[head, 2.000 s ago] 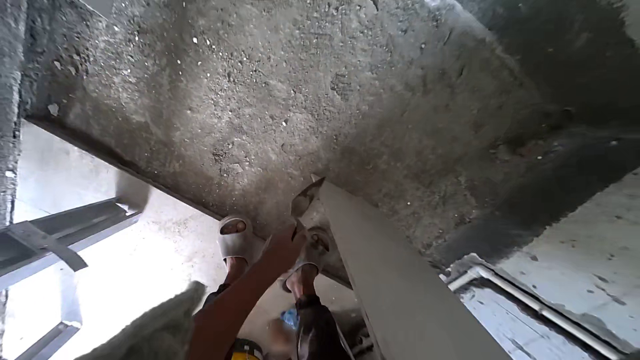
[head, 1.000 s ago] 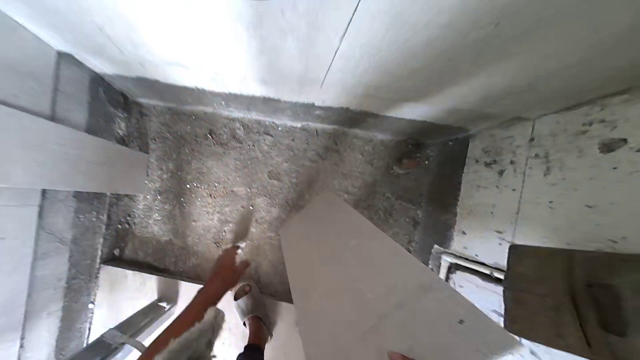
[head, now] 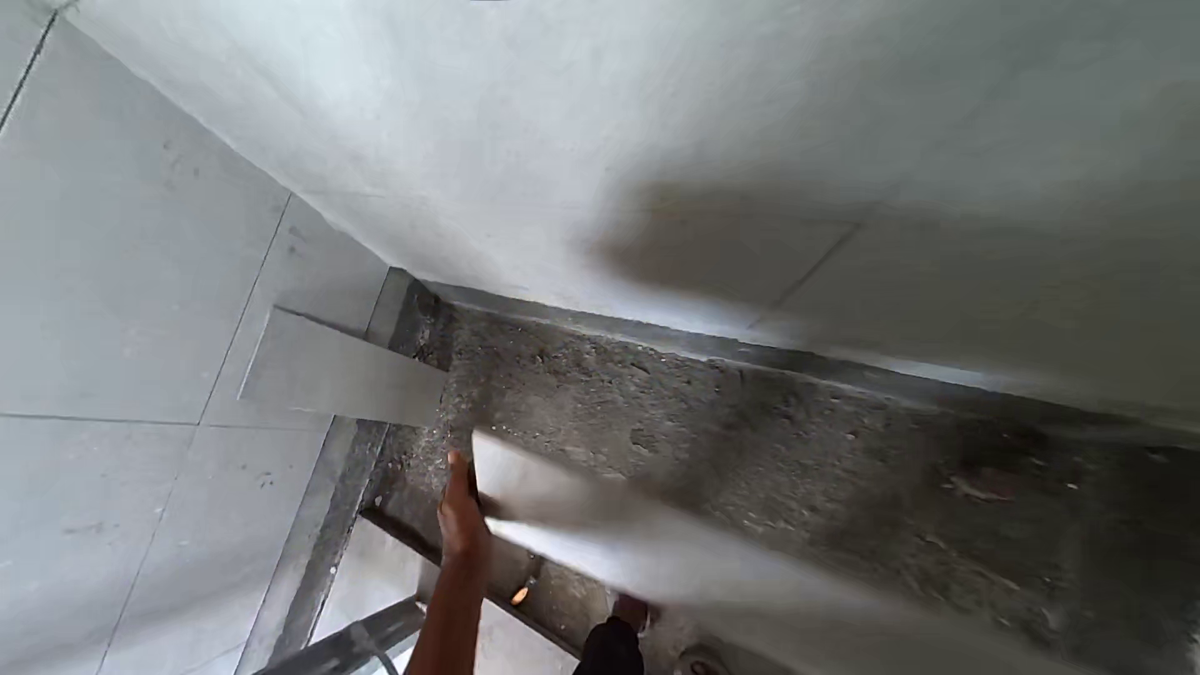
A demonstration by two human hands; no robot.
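My left hand (head: pixel 464 511) grips the narrow left end of a long pale tile panel (head: pixel 675 553). The panel is tilted above the rough floor and runs to the lower right, blurred by motion. My right hand is out of view. A shorter pale tile strip (head: pixel 347 370) leans at the left wall, its lower end at the edge of the rough concrete floor (head: pixel 600 394). A foot and a dark trouser leg (head: pixel 614 647) show below the panel.
Large grey tiles (head: pixel 103 319) cover the left wall. A smooth pale wall (head: pixel 487 169) rises beyond the floor, with a dark strip (head: pixel 731 352) along its base. A metal frame (head: pixel 356 637) stands at the lower left, near a dark raised edge (head: pixel 403 534).
The view has swung strongly toward the left wall. My left hand, away from the panel one second ago, is now on its end. The panel has turned from steep to a flatter slant.
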